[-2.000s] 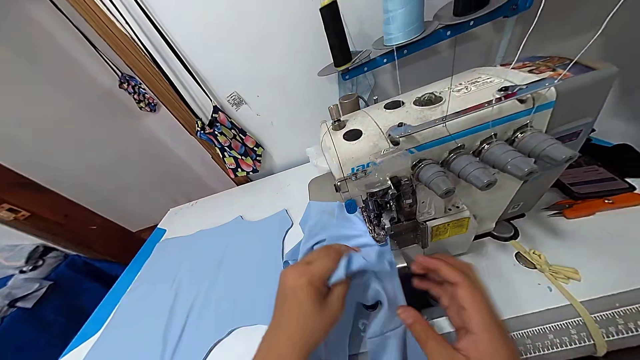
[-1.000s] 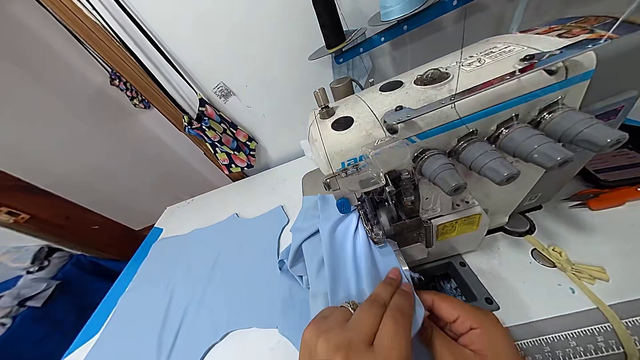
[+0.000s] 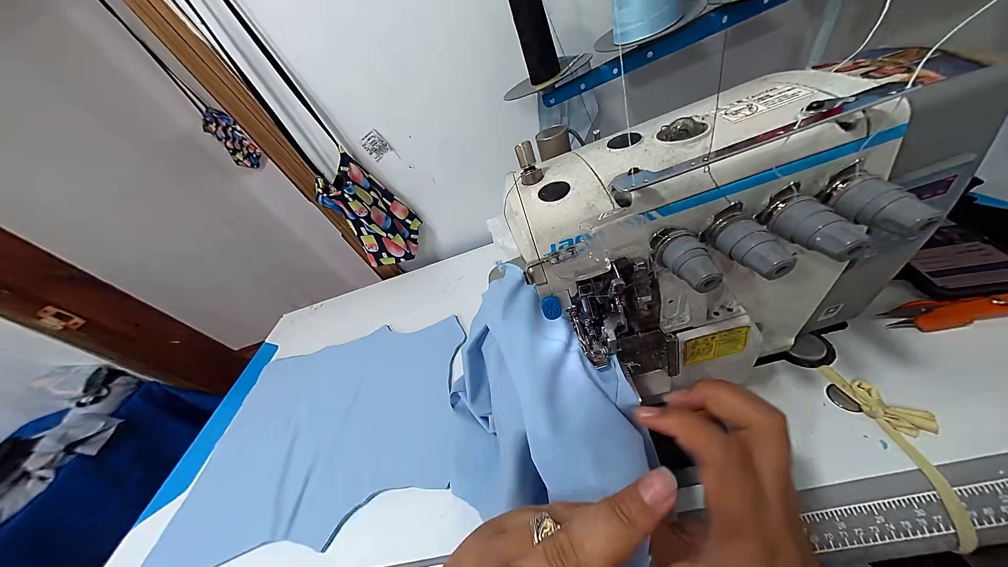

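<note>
Light blue fabric (image 3: 551, 394) runs under the presser foot (image 3: 600, 346) of a white overlock sewing machine (image 3: 740, 157), bunched in folds to the left of the needle area. A flat part of the same blue fabric (image 3: 339, 425) spreads over the table at the left. My left hand (image 3: 575, 528), with a ring on one finger, lies over the lower end of the folds; whether its hidden fingers grip the cloth cannot be made out. My right hand (image 3: 732, 457) is beside the fabric's right edge below the foot, fingers apart and slightly blurred.
Orange-handled snips (image 3: 957, 313) lie at the right. A yellowish fabric strip (image 3: 921, 457) is tied in a knot and crosses a ruler scale (image 3: 890, 524) at the table's front edge. Thread cones (image 3: 535, 39) stand behind the machine. A patterned garment (image 3: 378, 213) hangs by the wall.
My right hand has risen from the fabric's lower edge toward the presser foot, its fingers now spread. One second ago both hands were together at that edge.
</note>
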